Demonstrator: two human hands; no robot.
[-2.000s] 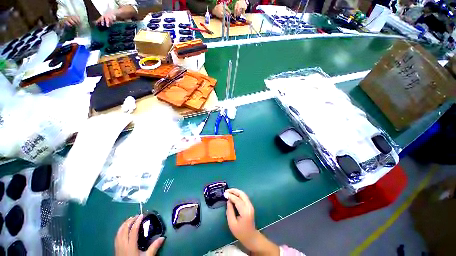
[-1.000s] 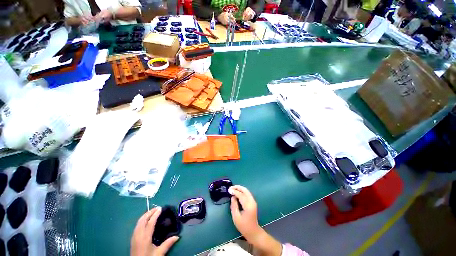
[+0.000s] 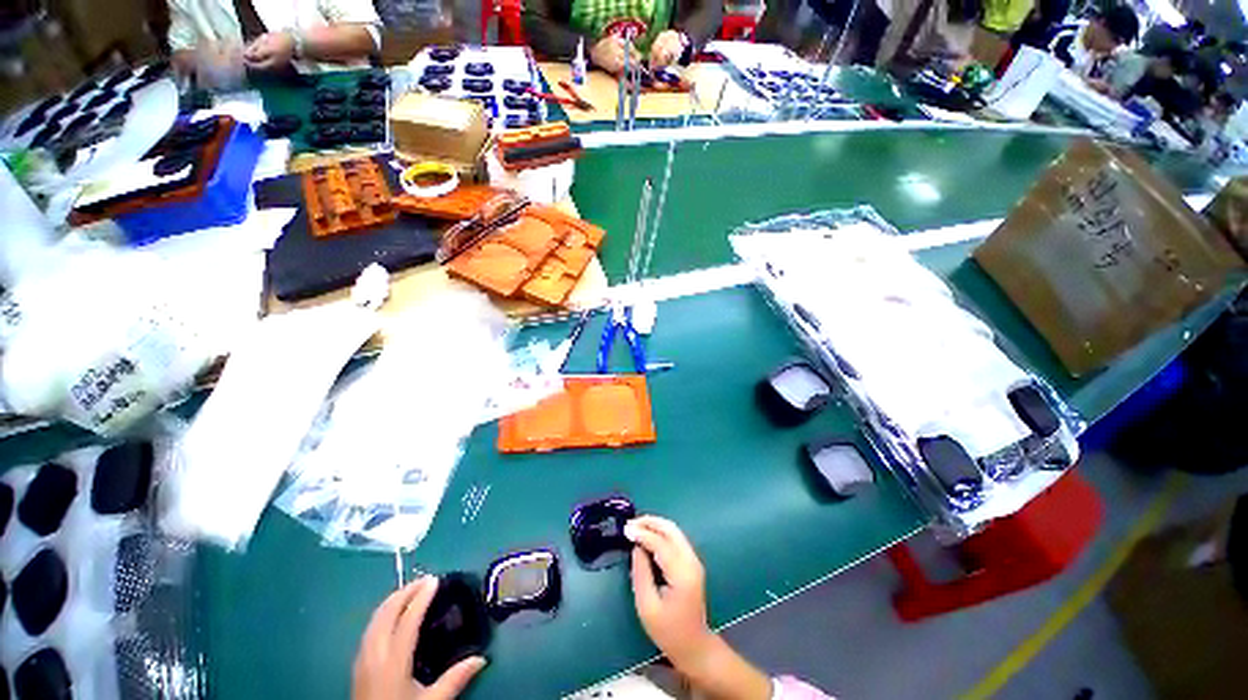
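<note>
Three black rounded-square housings lie in a slanting row at the front of the green bench. My left hand (image 3: pixel 407 643) holds the left housing (image 3: pixel 452 629) by its edges, thumb below and fingers above. The middle housing (image 3: pixel 524 584) has a greyish face and is untouched. My right hand (image 3: pixel 668 581) is at the right edge of the third housing (image 3: pixel 600 531); its thumb and index finger pinch something small and whitish, too small to identify. Whether it touches the housing is unclear.
An orange fixture (image 3: pixel 576 414) and blue-handled pliers (image 3: pixel 623 345) lie ahead. Clear film sheets (image 3: pixel 377 458) and white paper (image 3: pixel 260 424) are left, beside a tray of housings (image 3: pixel 82 574). Two loose housings (image 3: pixel 838 468) lie by the right tray (image 3: pixel 903 328). A carton (image 3: pixel 1109 260) is far right.
Since the first frame, the left housing and my left hand have shifted right, closer to the middle housing. My right hand stays at the third housing. The camera view has shifted slightly.
</note>
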